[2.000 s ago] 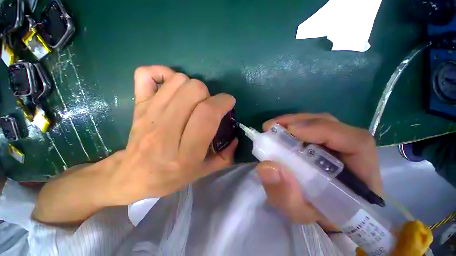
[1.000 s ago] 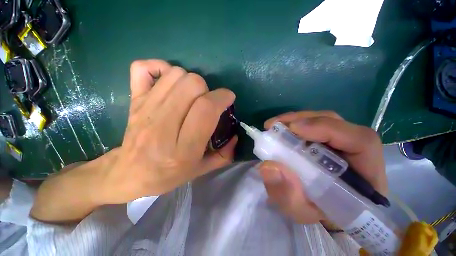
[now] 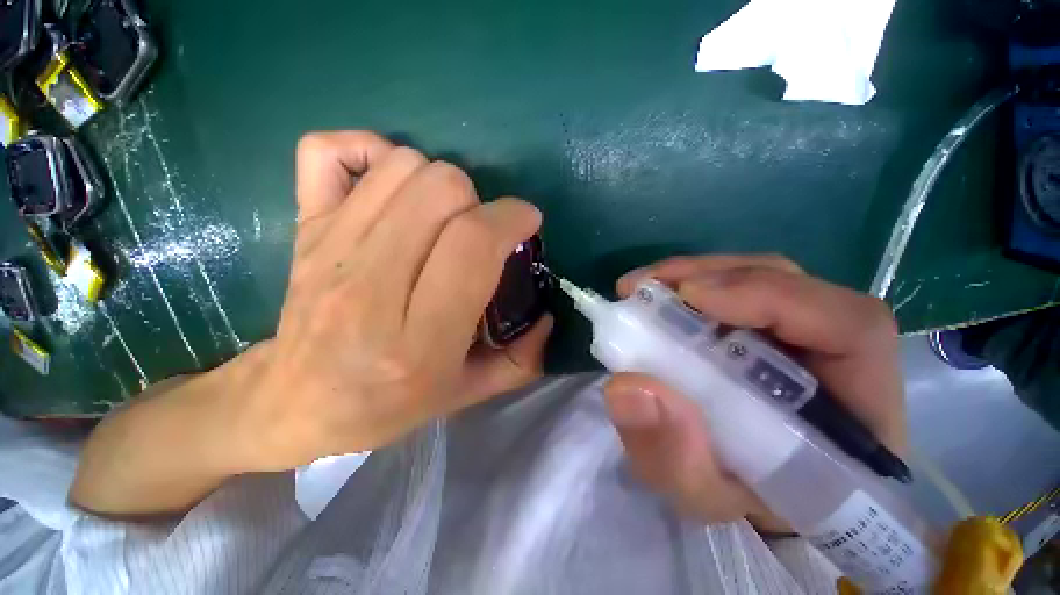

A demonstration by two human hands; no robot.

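Observation:
My left hand (image 3: 389,279) grips a small dark watch housing (image 3: 514,293) between thumb and fingers, mostly hidden by the hand. My right hand (image 3: 767,372) holds a thick translucent dispensing syringe (image 3: 709,401), its label low on the barrel. Its pale needle (image 3: 570,288) points at the right edge of the housing, at or very near it. A clear trigger switch (image 3: 767,378) with a black cable end sits on the syringe side. A yellow-orange adapter (image 3: 982,560) is at its rear. Any adhesive bead is too small to tell.
Several loose housings (image 3: 41,180) with yellow-edged batteries (image 3: 70,93) lie at the left of the green bench (image 3: 465,70). White paper (image 3: 802,47) lies at the back right. A clear hose (image 3: 930,186) curves beside a blue box (image 3: 1035,174) at the right edge.
The left hand and housing have shifted slightly up and left, and the housing is tilted a little differently. The syringe has moved slightly right; its needle stays at the housing's edge.

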